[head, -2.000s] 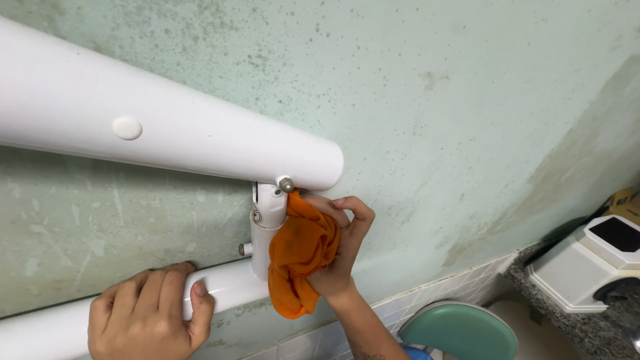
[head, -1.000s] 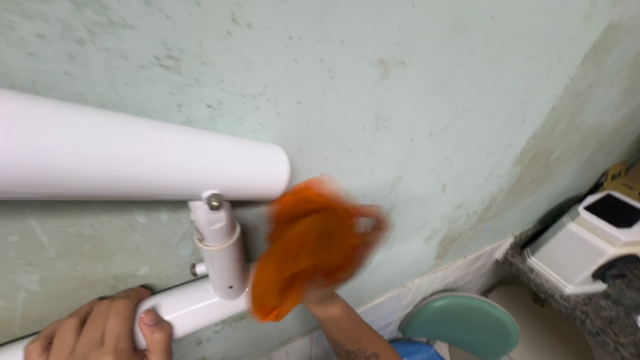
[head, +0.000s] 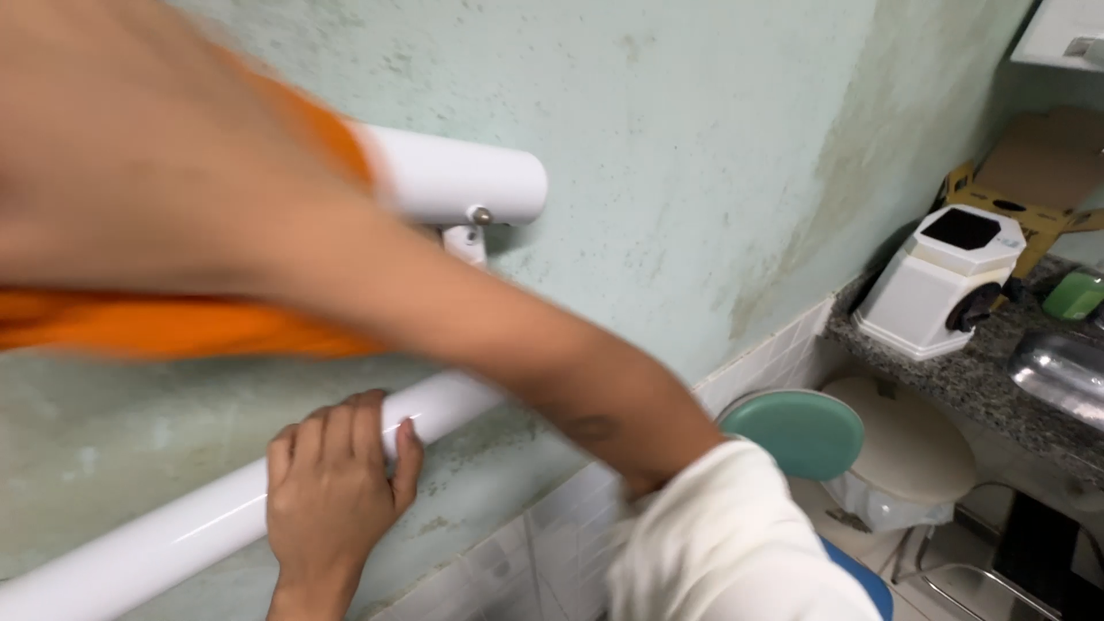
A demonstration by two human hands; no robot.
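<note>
My left hand (head: 332, 483) wraps around the lower white metal tube (head: 207, 517), thumb on its right side. Across the upper left sweeps my right hand (head: 112, 147), blurred and close to the camera, with an orange cloth (head: 172, 323) spread behind and below it. The hand's fingertips are out of frame. Behind the cloth lies a thicker white tube (head: 466, 177), of which the rounded right end shows. A metal bolt (head: 480, 216) sits at its underside, above a white joint bracket (head: 466, 243) that my forearm partly covers.
A stained green wall (head: 655, 172) stands behind the tubes, with white tiles (head: 768, 366) low down. At right a granite counter (head: 914, 371) bears a white appliance (head: 927, 285), a cardboard box (head: 1035, 198) and a metal sink (head: 1061, 371). Below are a green round seat (head: 798, 431) and a lidded bin (head: 901, 440).
My right hand and the orange cloth have moved from beside the joint, at the tube's right end, to the upper left over the thick tube. My left hand remains on the lower tube.
</note>
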